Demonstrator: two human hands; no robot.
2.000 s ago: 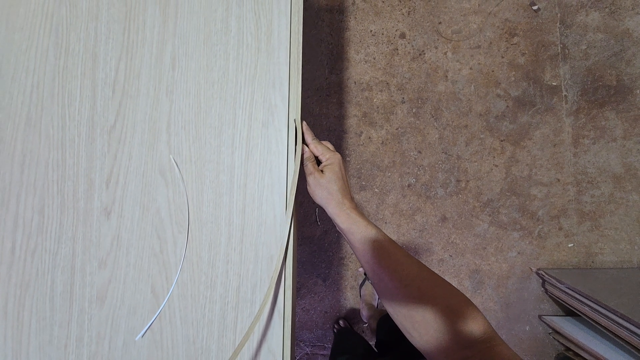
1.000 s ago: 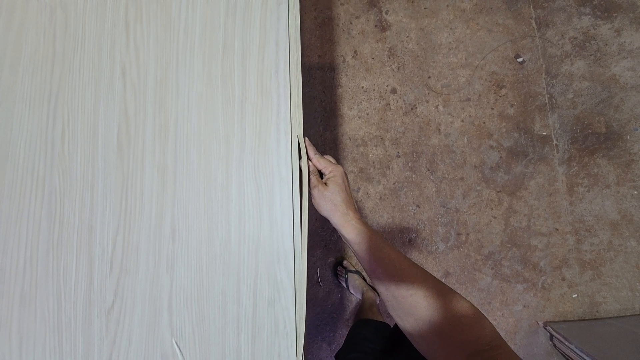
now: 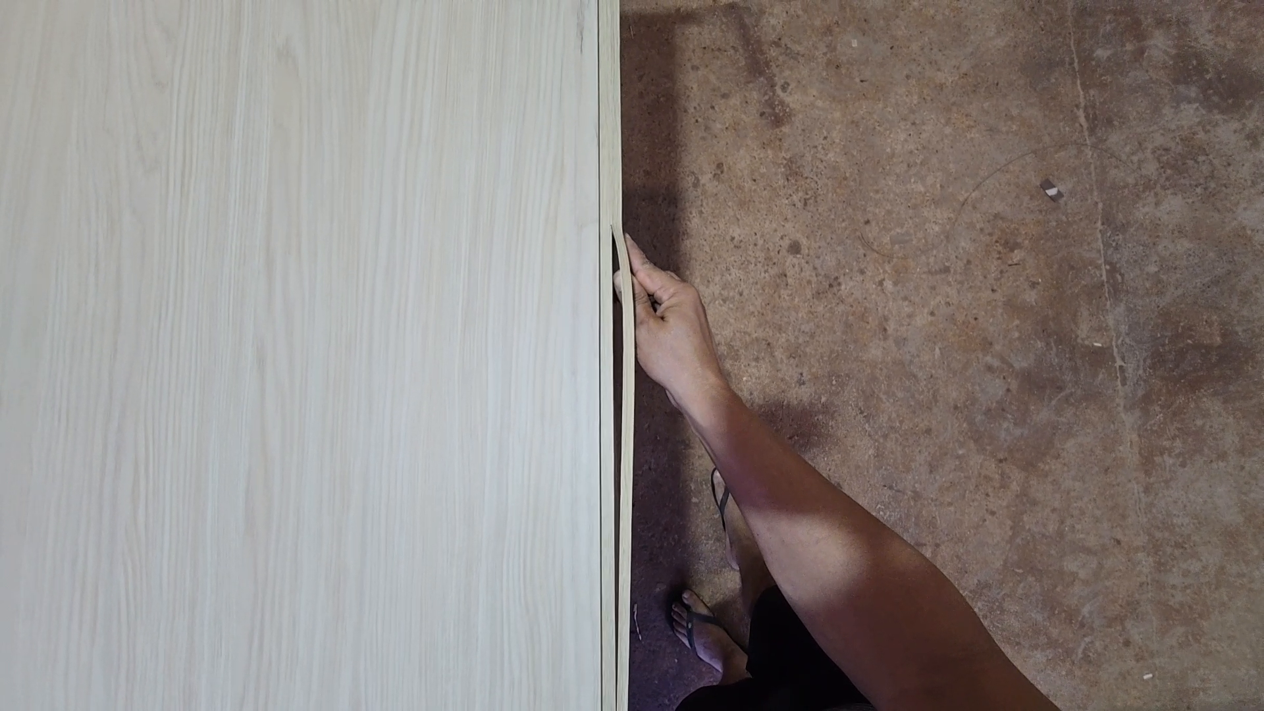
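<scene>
A large pale wood-grain panel (image 3: 306,355) fills the left half of the head view. Along its right edge runs a narrow edge-banding strip (image 3: 627,415), which lies against the panel above my right hand and stands off it below, leaving a thin dark gap. My right hand (image 3: 671,321) is at this edge, with the strip between its thumb and fingers where the gap begins. The fingertips are partly hidden behind the strip. My left hand is out of view.
Brown concrete floor (image 3: 938,346) with a crack lies to the right of the panel. A small light scrap (image 3: 1051,191) rests on it. My feet in flip-flops (image 3: 703,632) stand close beside the panel's edge, low in the view.
The strip's lower part curved over the panel's face two seconds ago; now it hangs just outside the edge. The view has shifted, and the thin white strip and stacked boards have left it.
</scene>
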